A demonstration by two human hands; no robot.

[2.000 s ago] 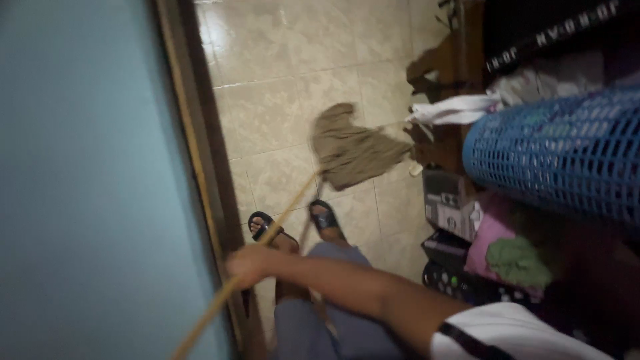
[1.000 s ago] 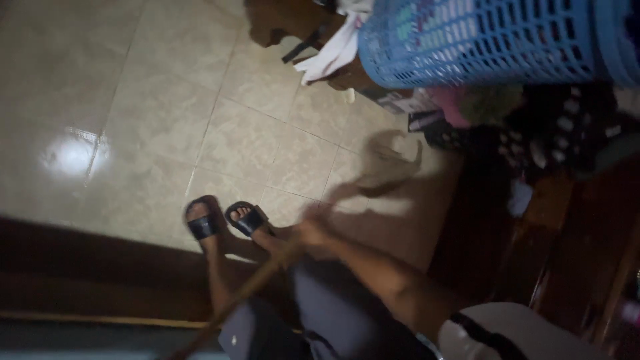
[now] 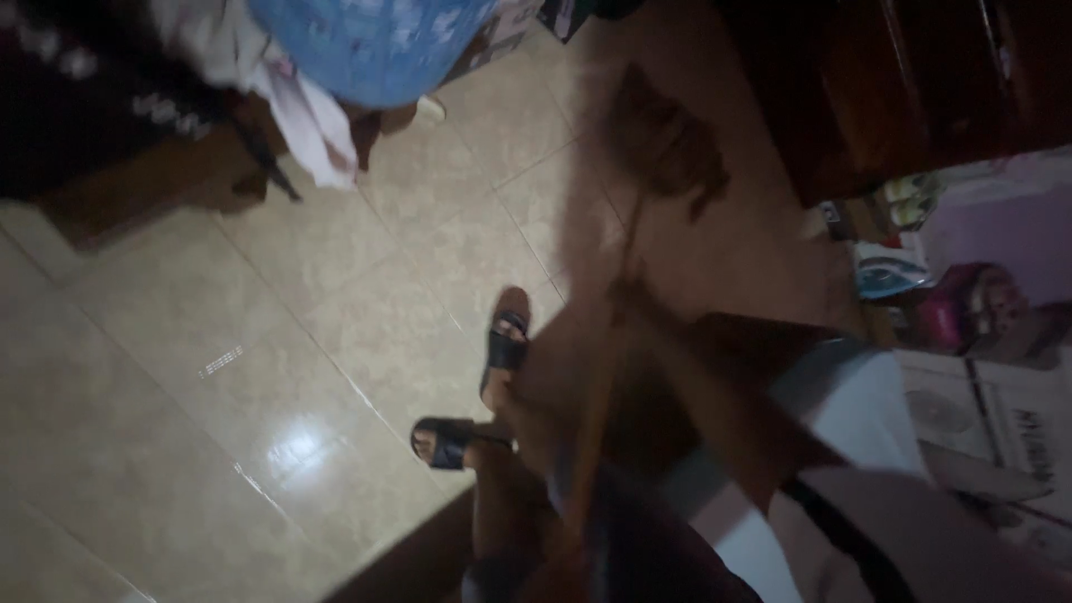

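Observation:
In the dim head view, my right hand (image 3: 632, 293) is closed around the wooden handle (image 3: 605, 385) of a mop. The handle runs from the lower middle up to the mop's cloth head (image 3: 666, 138), which lies spread on the shadowed floor at the upper right. My right arm comes in from the lower right in a pale sleeve with a dark band. A blurred brown shape by the handle's near end at the bottom may be my left hand; its fingers cannot be made out. My feet, in black slide sandals (image 3: 507, 343), are left of the handle.
Glossy tiled floor (image 3: 335, 276) spreads left. A blue plastic basket (image 3: 368, 50) and hanging white cloth (image 3: 310, 126) are at upper left. Dark wooden furniture (image 3: 904, 75) stands at upper right. Boxes (image 3: 946, 410) and a clothes iron (image 3: 892, 268) are at right.
The view has turned strongly. The mop head, beyond my feet near the basket two seconds ago, now lies in shadow near the dark furniture. My right hand stays on the handle.

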